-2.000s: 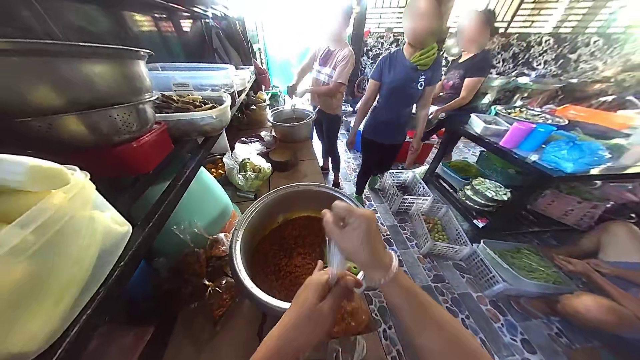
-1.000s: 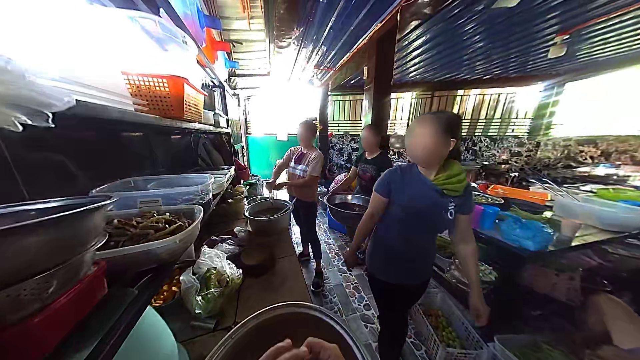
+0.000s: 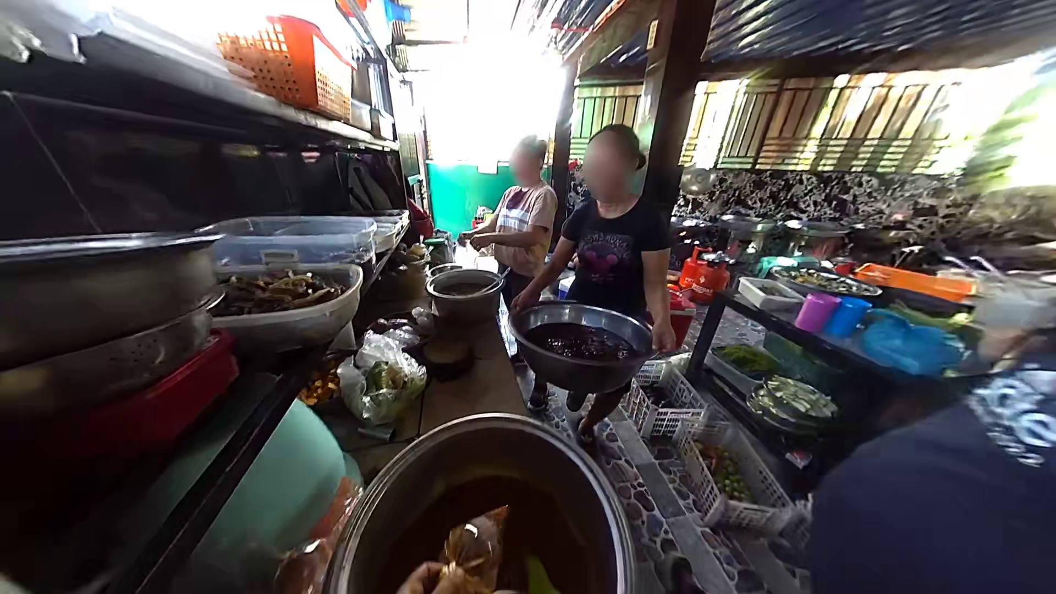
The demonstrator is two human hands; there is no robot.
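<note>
A large metal pot (image 3: 615,528) with dark brown contents fills the bottom middle of the head view. Over its opening is a clear plastic bag (image 3: 477,546) with brownish contents. Fingers grip the bag's gathered neck at the bottom edge. One hand (image 3: 422,579) shows at the left of the neck; I take it for my left hand. Other fingers (image 3: 462,584) beside it seem to be my right hand, mostly cut off by the frame. A green thing (image 3: 539,575) lies in the pot to the right of the bag.
A person (image 3: 615,247) in a black shirt carries a wide metal basin (image 3: 582,379) of dark liquid. Another person (image 3: 524,223) stands behind, near a metal pot (image 3: 466,304). A dark-clothed person (image 3: 940,495) is close at right. White crates (image 3: 734,470) sit on the floor; shelves run along the left.
The view has tilted up since the first frame. The person in black, farther back before, now stands nearer with the basin. The person in blue has left the middle. A bag now shows at my fingers.
</note>
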